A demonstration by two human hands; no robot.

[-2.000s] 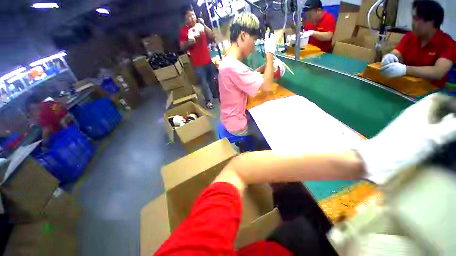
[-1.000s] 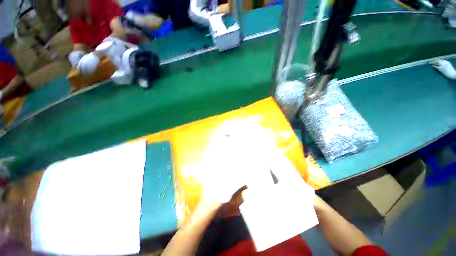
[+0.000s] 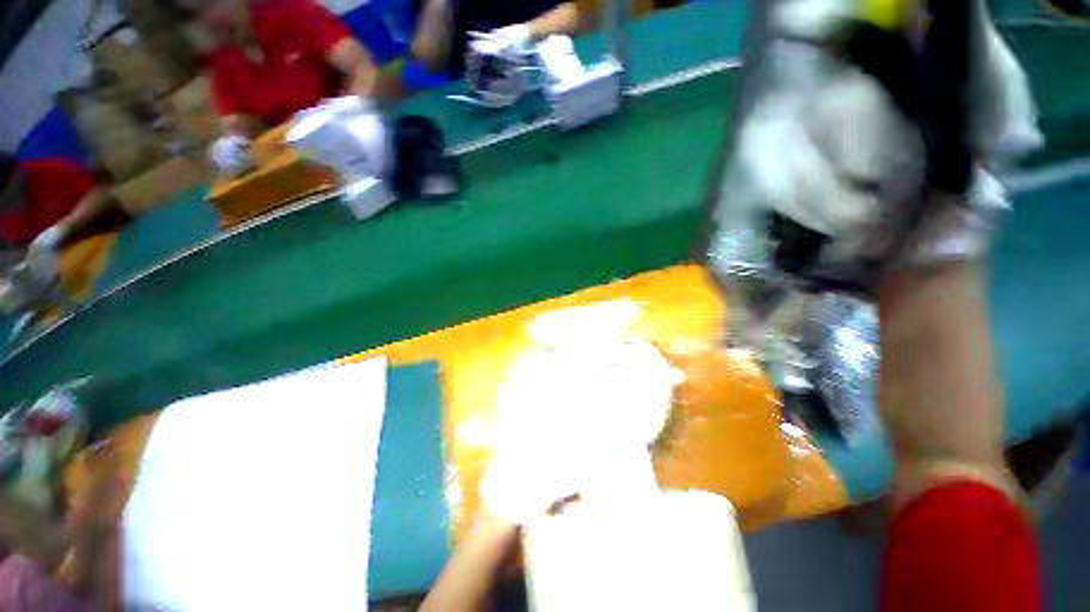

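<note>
A white appliance unit (image 3: pixel 640 556) lies on the shiny orange padded block (image 3: pixel 729 442), its square end towards me and its round part lost in glare. My left hand (image 3: pixel 514 460), gloved white and overexposed, is against the unit's left side and holds it; its fingers are not distinct. My right hand (image 3: pixel 861 155), gloved and blurred, is raised at the upper right around the black power screwdriver (image 3: pixel 947 96). The screwdriver's tip is not clear. The screw bag (image 3: pixel 849 359) is partly hidden behind my right hand and forearm.
A white sheet (image 3: pixel 257 490) lies left of the block. The green belt (image 3: pixel 538 221) runs behind it, with a metal post (image 3: pixel 739 132) by the block's far corner. People in red and dark clothing work across the belt, with white units there. Another person's arm shows at lower left.
My right hand has left the unit, moved up and right, and taken hold of the screwdriver. My left hand stays at the unit. The view has shifted slightly.
</note>
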